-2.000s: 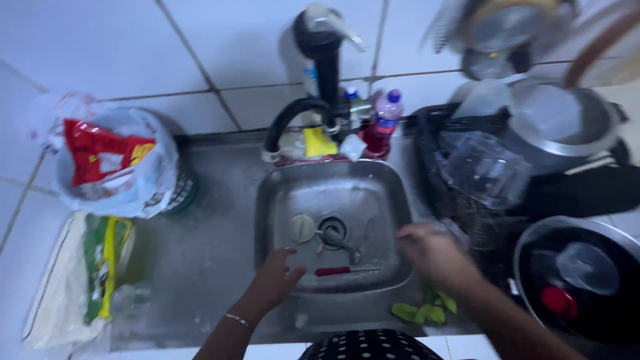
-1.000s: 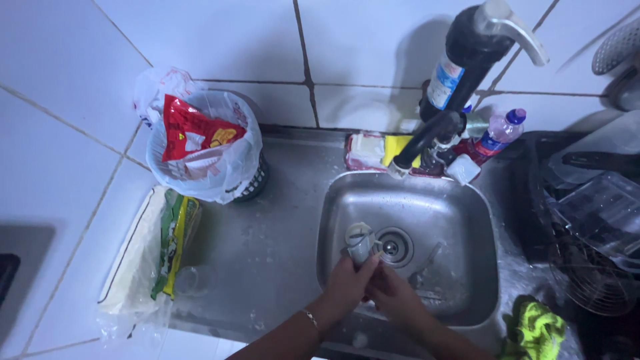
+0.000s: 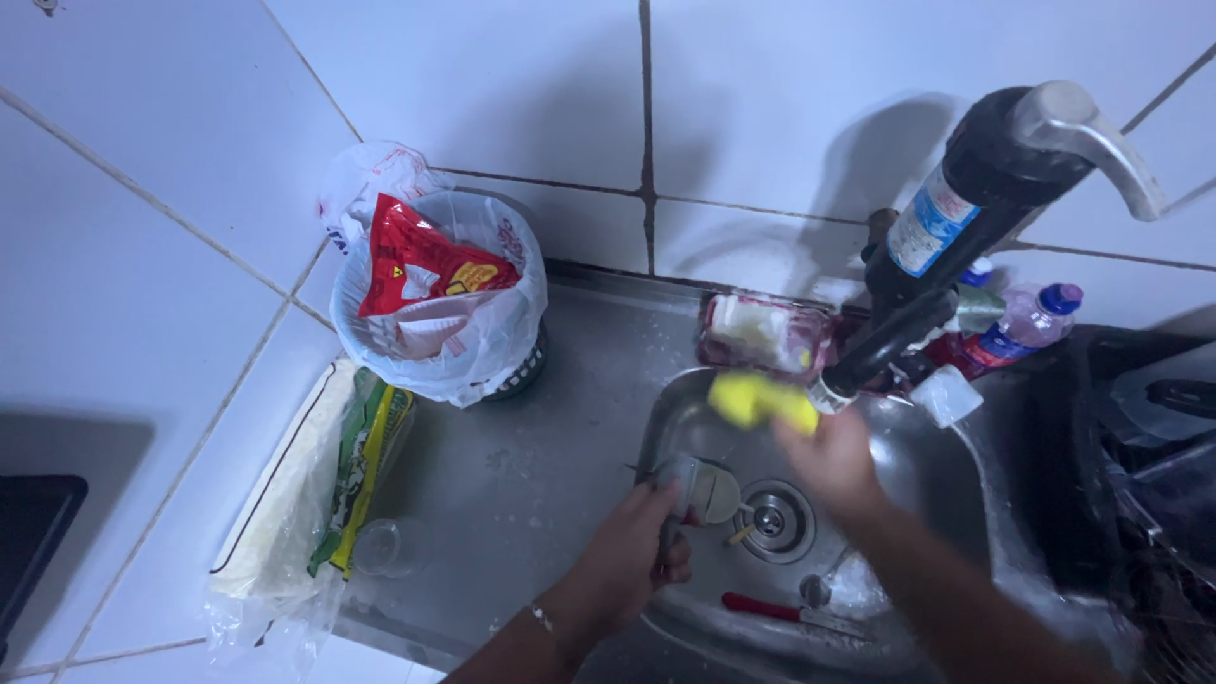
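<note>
Over the left side of the steel sink basin [image 3: 912, 589], my left hand [image 3: 641, 541] grips a small greyish object [image 3: 676, 484] whose kind I cannot tell. A round pale piece [image 3: 717, 494] shows just beside it. My right hand [image 3: 836, 461], blurred, holds a yellow sponge [image 3: 763, 401] below the black faucet [image 3: 888, 337]. Near the drain [image 3: 777, 521] lies a small yellowish stick [image 3: 739, 535]. A red-handled knife [image 3: 763, 606] rests on the basin floor beside a clear plastic piece [image 3: 855, 581].
A bagged waste bin [image 3: 437, 361] holding a red packet [image 3: 418, 256] stands left. A green-yellow package [image 3: 359, 475] and clear cup [image 3: 385, 548] lie nearby. Behind the basin are a tray [image 3: 765, 332] and a bottle [image 3: 1031, 323]; a black dish rack [image 3: 1054, 475] stands right.
My hands, together over the basin a second ago, have moved apart. My right hand has taken hold of the yellow sponge, which lay behind the basin. The view has shifted left.
</note>
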